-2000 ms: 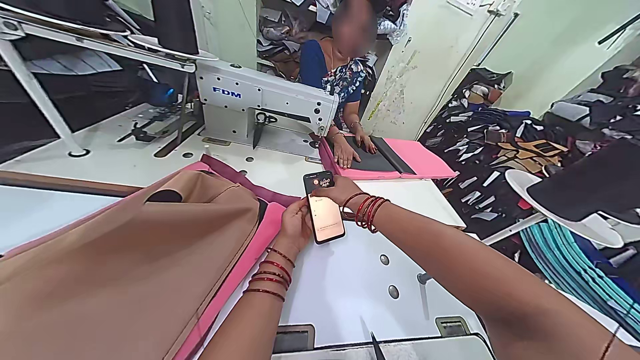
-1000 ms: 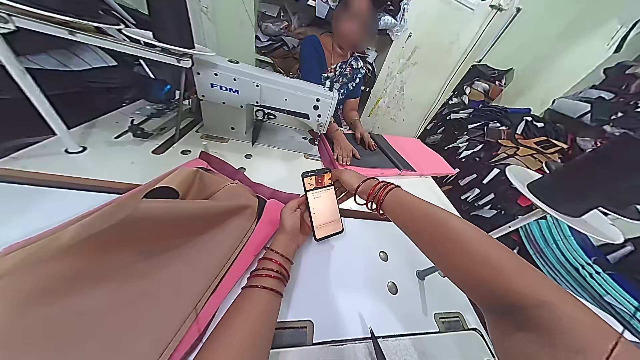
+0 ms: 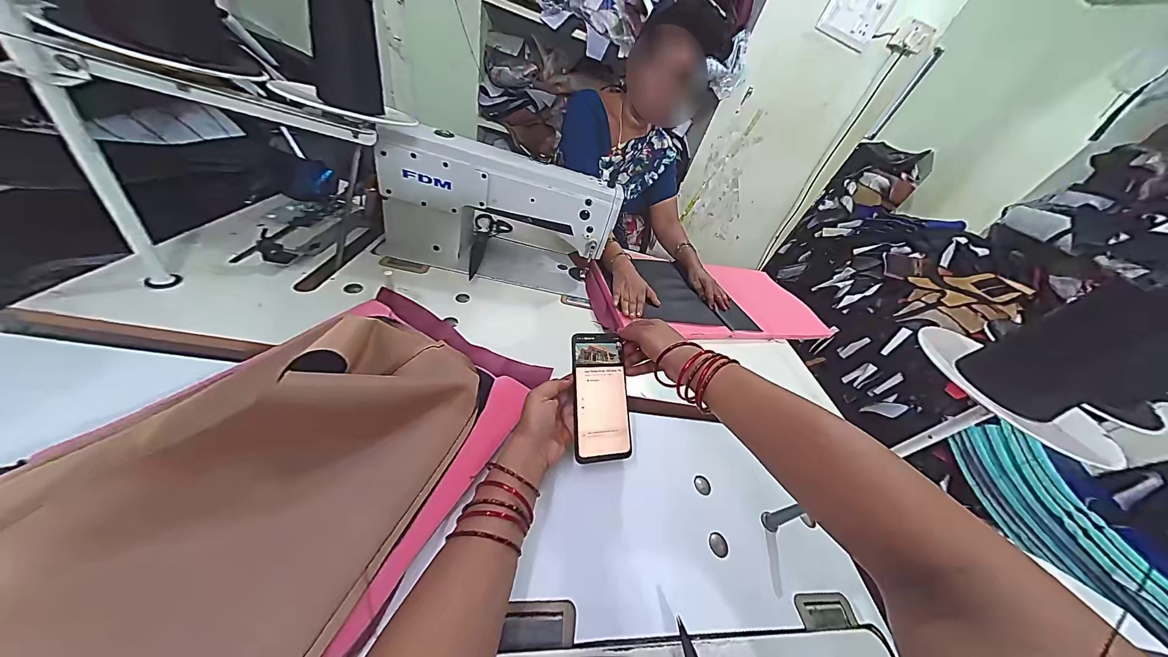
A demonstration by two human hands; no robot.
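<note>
A smartphone (image 3: 603,411) with a lit screen is held upright over the white table, its display facing me. My left hand (image 3: 550,422) grips its left edge low down. At its upper right edge, my right hand (image 3: 650,347) touches it with bent fingers; part of that hand's grip is hidden. Red bangles circle both wrists. Left of the phone lies a large tan fabric piece (image 3: 274,493) with pink and maroon layers at its border. Beyond the phone, black and pink fabric (image 3: 785,306) rests under a co-worker's hands.
An FDM sewing machine (image 3: 502,192) stands behind, with small scissors (image 3: 484,239) on its body. A co-worker (image 3: 630,155) faces me across the table. Fabric scraps (image 3: 958,301) cover the right background; teal folded fabric (image 3: 1049,511) sits at right. A metal pin (image 3: 785,517) juts from the near table.
The phone's screen shows different content than two seconds ago. My right hand has moved from over the screen's upper part to the phone's right edge.
</note>
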